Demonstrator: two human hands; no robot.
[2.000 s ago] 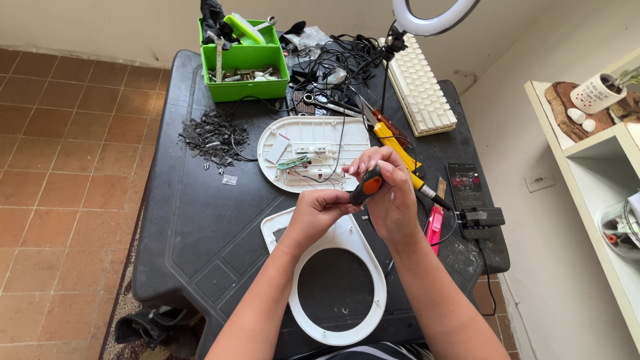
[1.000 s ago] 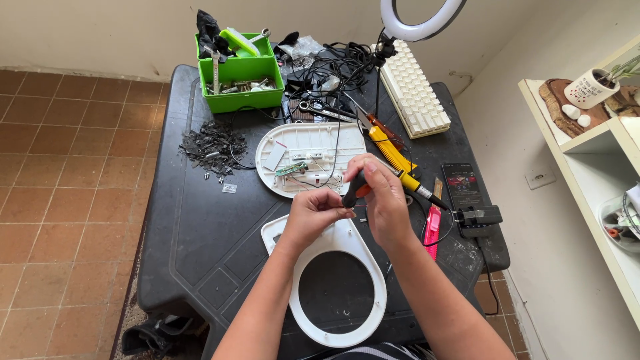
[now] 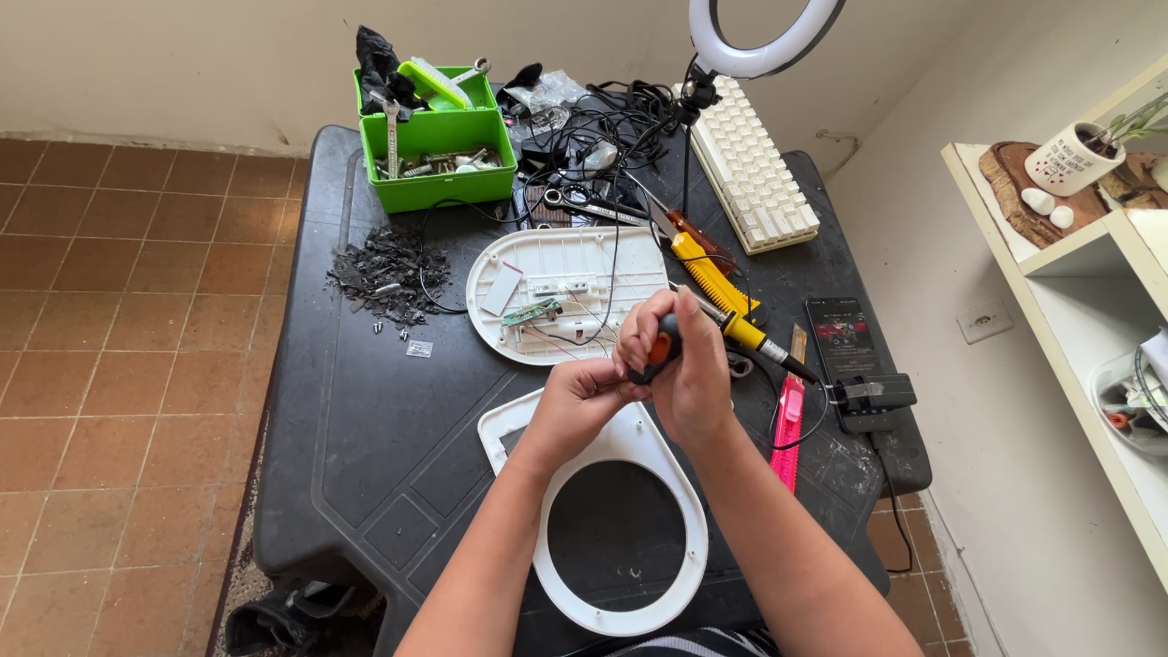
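My right hand (image 3: pixel 684 365) is closed around the black and orange handle of a screwdriver (image 3: pixel 664 347). My left hand (image 3: pixel 584 397) meets it with thumb and fingers pinched near the tool's lower end; what lies between those fingers is hidden. Below both hands a white plastic frame with a large round opening (image 3: pixel 693 557) lies on the black table. Just beyond them rests a white plastic housing half (image 3: pixel 630 265), inner side up, with a green circuit board (image 3: pixel 532 313) and thin wires in it.
A soldering iron (image 3: pixel 744 330), a yellow utility knife (image 3: pixel 712 278), a pink cutter (image 3: pixel 787 429) and a smartphone (image 3: pixel 838 338) lie to the right. Farther back are a green toolbox (image 3: pixel 438 196), tangled black cables (image 3: pixel 630 100) and a white keyboard (image 3: pixel 753 173). Black scraps (image 3: pixel 388 274) are heaped at left.
The screwdriver handle's tilt between my hands has varied, and the fingers of my right hand have shifted around it. Both hands stay together above the white frame.
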